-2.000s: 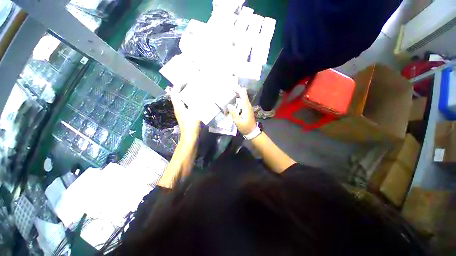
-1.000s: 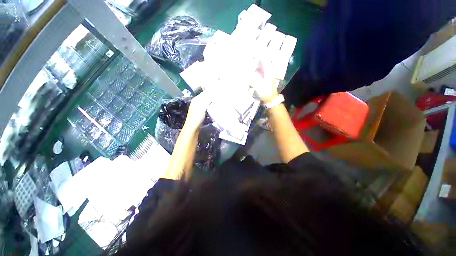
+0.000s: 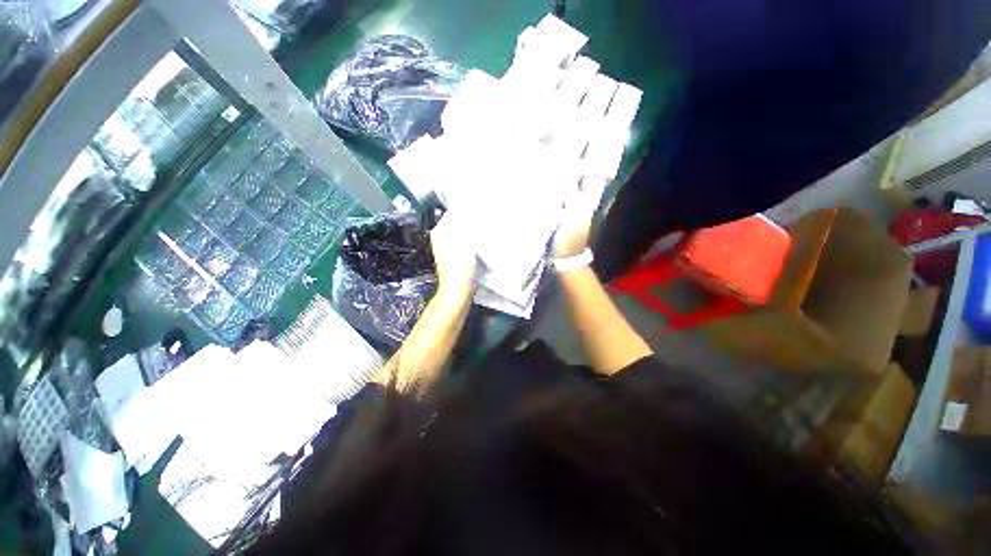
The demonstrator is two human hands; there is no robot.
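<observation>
Small white boxes [image 3: 522, 130] lie in overexposed rows and stacks on the green bench, top centre. My left hand [image 3: 454, 244] is at the lower left side of this pile, its fingers washed out by glare. My right hand [image 3: 573, 226] is at the lower right side, a white band on its wrist. Between the hands is a white box or stack of boxes; glare hides its edges and whether the fingers grip it. A flat white piece [image 3: 506, 291] shows just below, near the bench edge.
Black-looking plastic bags [image 3: 383, 87] lie left of the boxes, and an open bag of dark parts [image 3: 386, 255] nearer. Clear trays [image 3: 255, 217] and white sheets [image 3: 234, 402] are further left. A person in dark blue [image 3: 793, 98], a red stool [image 3: 737, 258] and an open carton [image 3: 853, 282] are at right.
Since one second ago my right hand has moved down and left from the top of the boxes to their near side. My left hand has moved slightly right and down.
</observation>
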